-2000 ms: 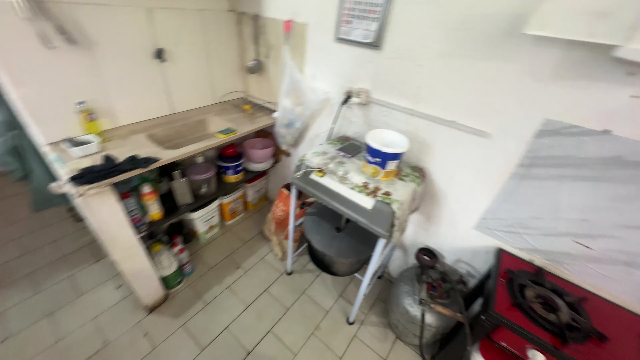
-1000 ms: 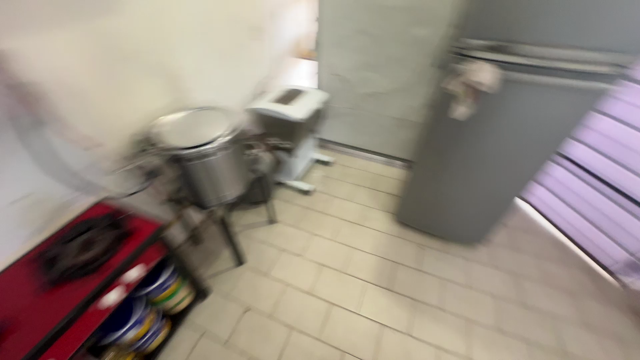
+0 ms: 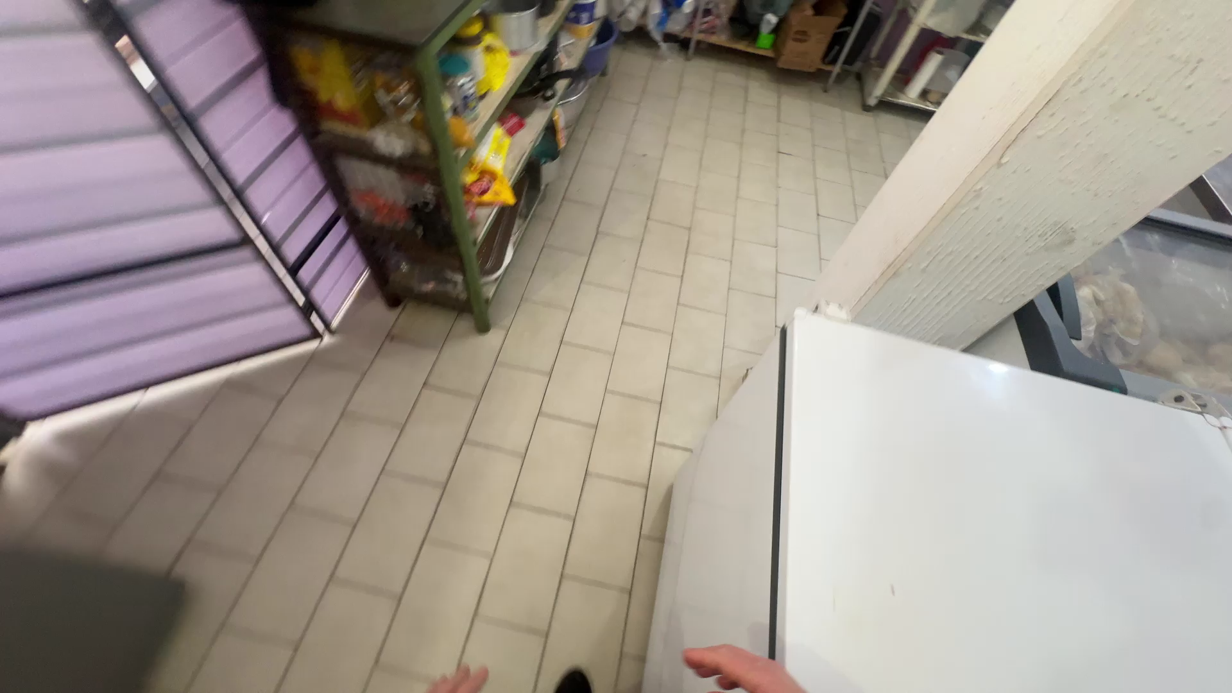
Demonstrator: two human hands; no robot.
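Observation:
At the bottom edge, the fingers of my left hand (image 3: 459,680) show over the tiled floor, apart and holding nothing visible. My right hand (image 3: 741,669) is in front of the white appliance (image 3: 1001,520), near the dark seam along its top edge; its fingers are partly spread with nothing seen in them. Whether it touches the appliance I cannot tell. The rest of both hands is cut off by the frame. Between them, the tip of a dark shoe (image 3: 574,682) shows on the floor.
A green metal shelf rack (image 3: 452,192) with packaged goods stands left of the tiled floor (image 3: 597,385). Lilac slatted metal panels (image 3: 115,212) are at the left. A white rough-painted post (image 3: 1011,173) rises behind the appliance, beside a glass-topped freezer (image 3: 1174,289). A cardboard box (image 3: 810,37) lies far back.
The view has swung far from the sink and stove, past the grey fridge, to the shelf rack and white appliance. Both hands have come into view at the bottom.

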